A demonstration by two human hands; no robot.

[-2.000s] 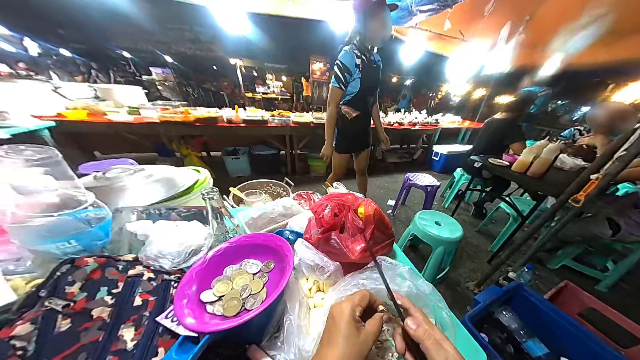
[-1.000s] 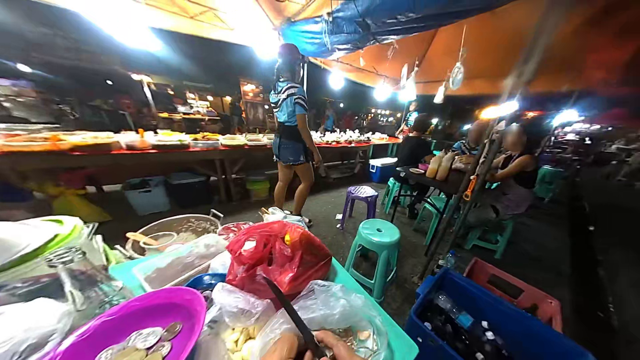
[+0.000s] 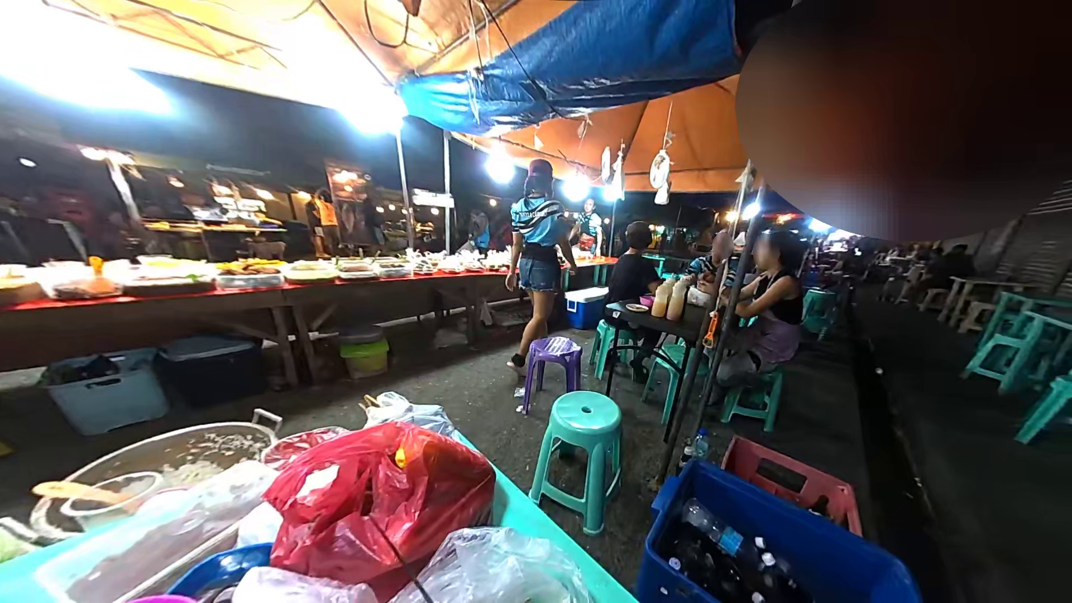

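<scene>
Neither my left hand nor my right hand shows in the head view. At the lower middle, a red plastic bag lies on the green table, with a clear plastic bag to its right. A thin dark tip rises at the bottom edge in front of the bags; the rest of it is out of frame. Left of the red bag are a long clear plastic container, a blue bowl and a large metal pan of whitish food with a wooden spoon.
A blue crate of bottles and a red crate stand at the lower right. A green stool and a purple stool are beyond the table. A person walks near the long food counter; people sit at a dark table.
The view has swung right and up. My hands, with the dark blade before, are out of frame; the purple bowl of coins is nearly so. The standing person has turned away and moved farther off.
</scene>
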